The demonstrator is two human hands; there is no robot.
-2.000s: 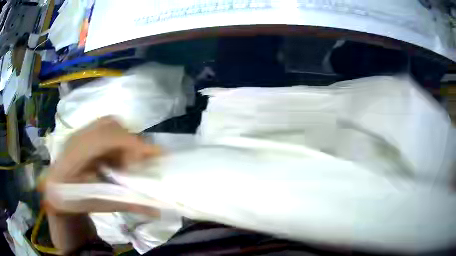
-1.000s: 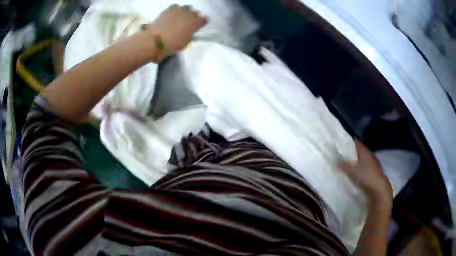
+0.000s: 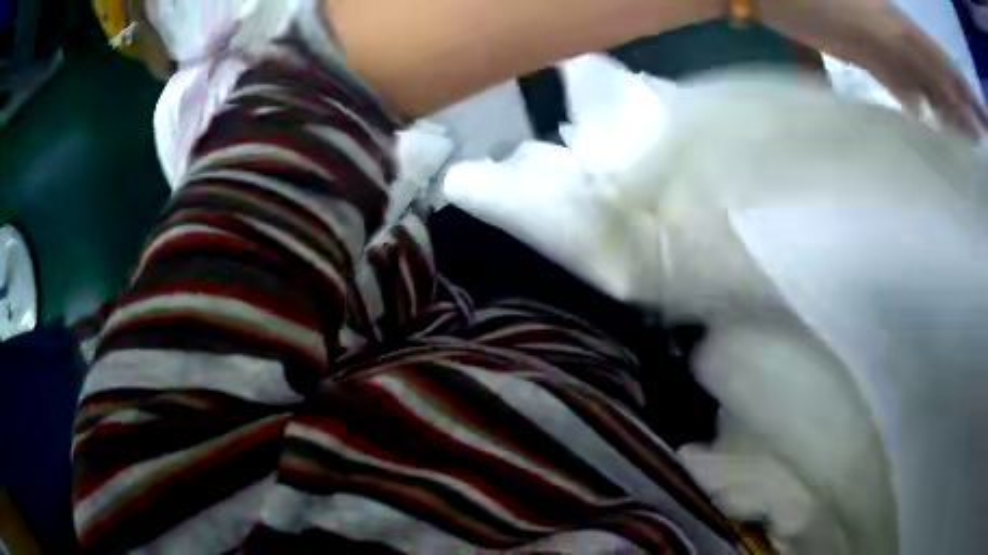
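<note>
White garment pieces (image 3: 802, 249) spread in a large blurred heap from the middle to the right edge, beside and over my lap. My left forearm crosses the top of the view, and my left hand (image 3: 894, 54) is at the top right, above the white cloth; its fingers are blurred and their grip cannot be told. My right hand does not show; the cloth fills the right side. Another white bundle (image 3: 211, 65) with a pale purple tie is at the top left, by my sleeve.
Green floor (image 3: 81, 163) shows at the left, with a round white object (image 3: 15, 282) at the left edge. A yellow rail (image 3: 112, 15) is at the top left. A strip of white surface (image 3: 945, 33) is at the top right corner.
My left arm has swung across to the right. My right hand has left the view. The white cloth has shifted to the right and bunched up, and the view has turned lower.
</note>
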